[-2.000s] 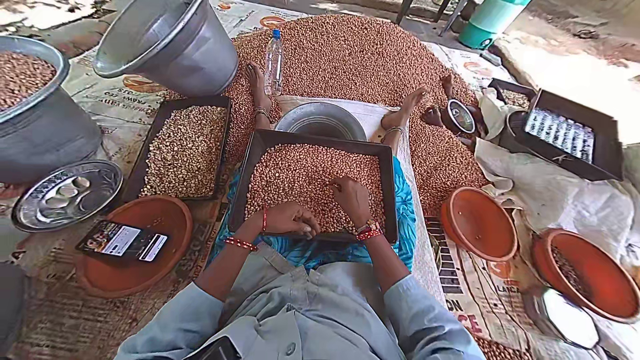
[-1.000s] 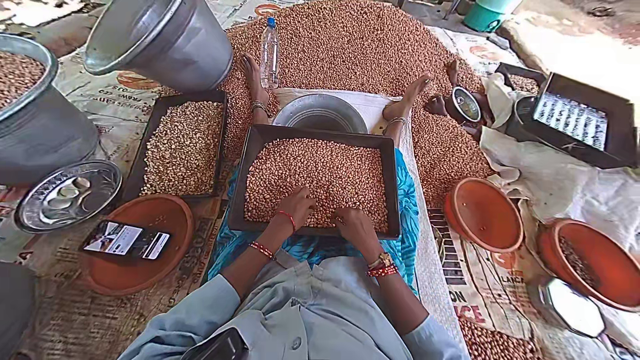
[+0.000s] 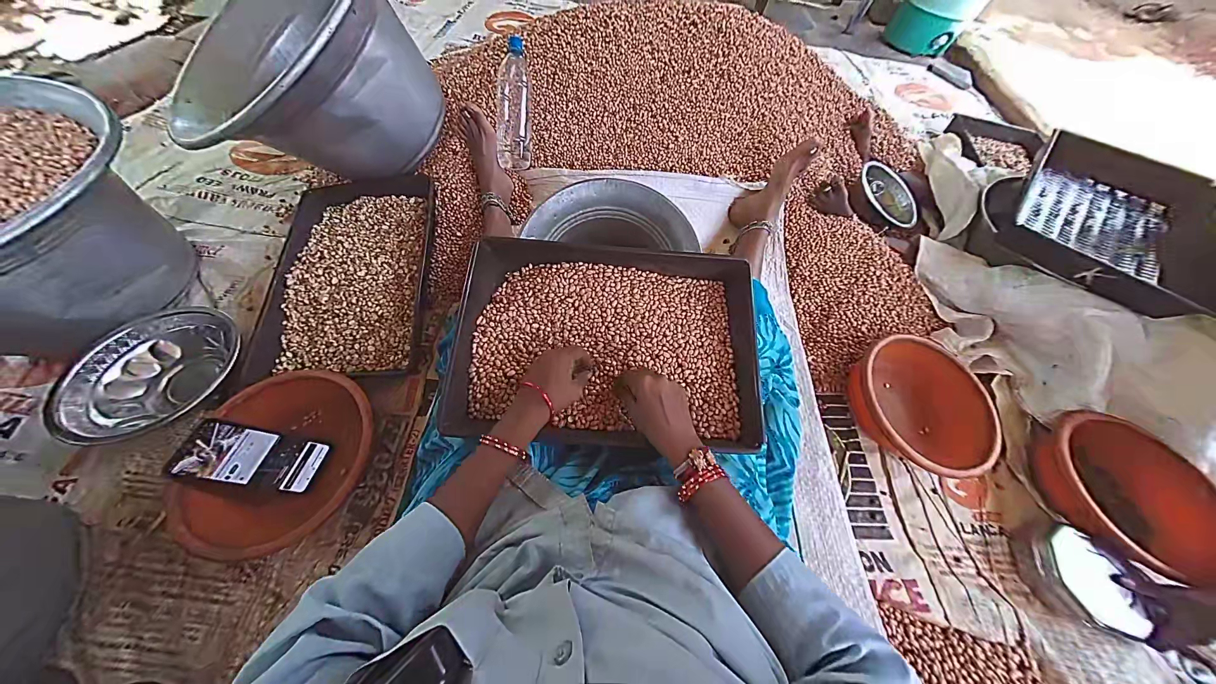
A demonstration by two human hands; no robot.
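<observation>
A dark rectangular tray (image 3: 460,361) full of reddish-brown nuts or seeds (image 3: 608,323) rests on my lap. My left hand (image 3: 560,378) touches the nuts near the tray's front edge, left of the middle, its fingers bent. Just to its right, my right hand (image 3: 654,404) is also down at the nuts, fingers curled. Whether either hand pinches a nut is too small to tell. Beyond the tray stands a round metal basin (image 3: 608,204), partly hidden by it. To the left lies a second dark tray (image 3: 425,275) of paler pieces (image 3: 351,280).
A large heap of nuts (image 3: 703,85) spreads ahead, near a plastic bottle (image 3: 514,109). Metal buckets (image 3: 370,85) and a clay dish with a phone (image 3: 332,427) are at left. Clay bowls (image 3: 926,404) and a dark box (image 3: 1178,199) are at right. Another person's hand (image 3: 831,197) is near a small bowl (image 3: 890,194).
Since two seconds ago my hands have shifted over the nuts; my right hand has come nearer to me from the middle of the tray. The lap tray stays on my lap.
</observation>
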